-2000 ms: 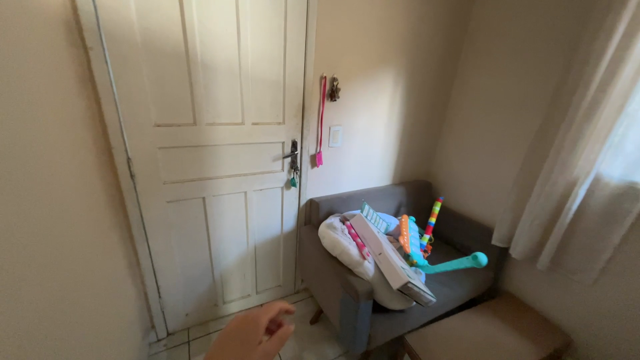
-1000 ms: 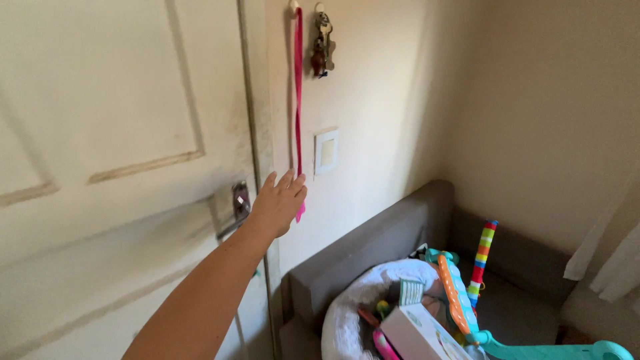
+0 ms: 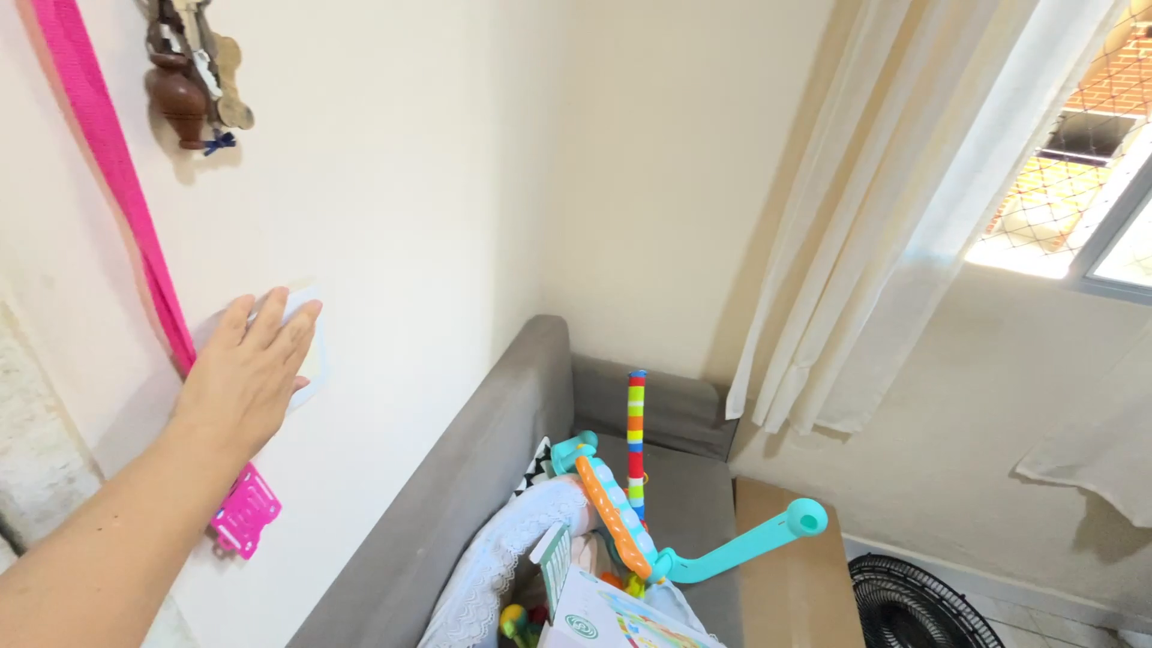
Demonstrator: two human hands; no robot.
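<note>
My left hand (image 3: 252,369) lies with spread fingers over a white light switch plate (image 3: 310,360) on the wall, covering most of it. It holds nothing. A pink lanyard (image 3: 135,193) hangs on the wall and passes behind the hand, with a pink plastic badge holder (image 3: 245,511) at its lower end, below the wrist. Up and to the left of the switch, a bunch of keys (image 3: 193,76) with a dark wooden fob hangs on the wall. My right hand is not in view.
A grey sofa (image 3: 504,396) below holds a white padded basket (image 3: 486,549) with toys, a box (image 3: 594,616) and a turquoise toy bar (image 3: 738,544). Beside it are a cardboard box (image 3: 792,576) and a black fan (image 3: 909,603). Pale curtains (image 3: 855,225) hang by the window.
My left hand has moved right, from beside the pink lanyard near the door handle to the switch plate. The view has turned right, and the scene looks brighter.
</note>
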